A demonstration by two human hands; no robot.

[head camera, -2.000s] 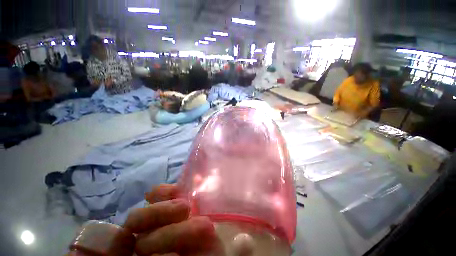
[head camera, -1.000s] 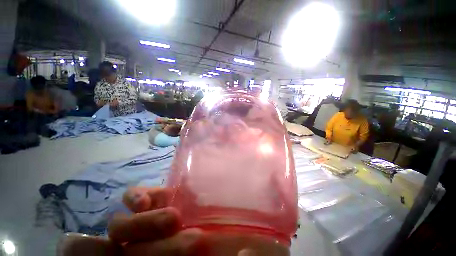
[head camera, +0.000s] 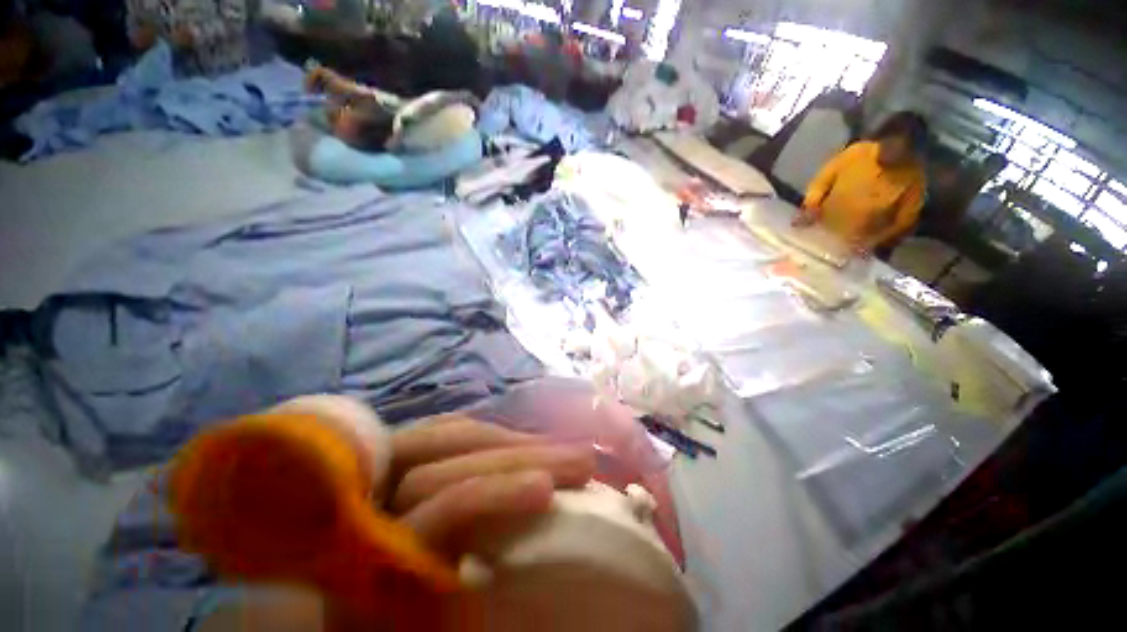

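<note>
My left hand (head camera: 482, 475) comes in from the lower left and is closed around a translucent pink water bottle (head camera: 606, 426), near its white top (head camera: 575, 537). The bottle is tilted, with its body pointing away from me. A bright orange spout cap (head camera: 266, 494) hangs open at the left, large and blurred close to the camera. It hides part of the hand, and the picture's lower edge cuts off the rest. My right hand is not in view.
Blue-grey garments (head camera: 235, 346) lie on the white table (head camera: 729, 531). Blue strips (head camera: 569, 247), a white crumpled pile (head camera: 655, 370), dark pens (head camera: 680, 435) and clear polybags (head camera: 865, 444) lie beyond. A light-blue cushion (head camera: 383, 167) and a person in yellow (head camera: 871, 185) are farther back.
The bottle has dropped lower and tipped away, so its white top and orange cap show. My left hand still holds it. The view has tilted down onto the table.
</note>
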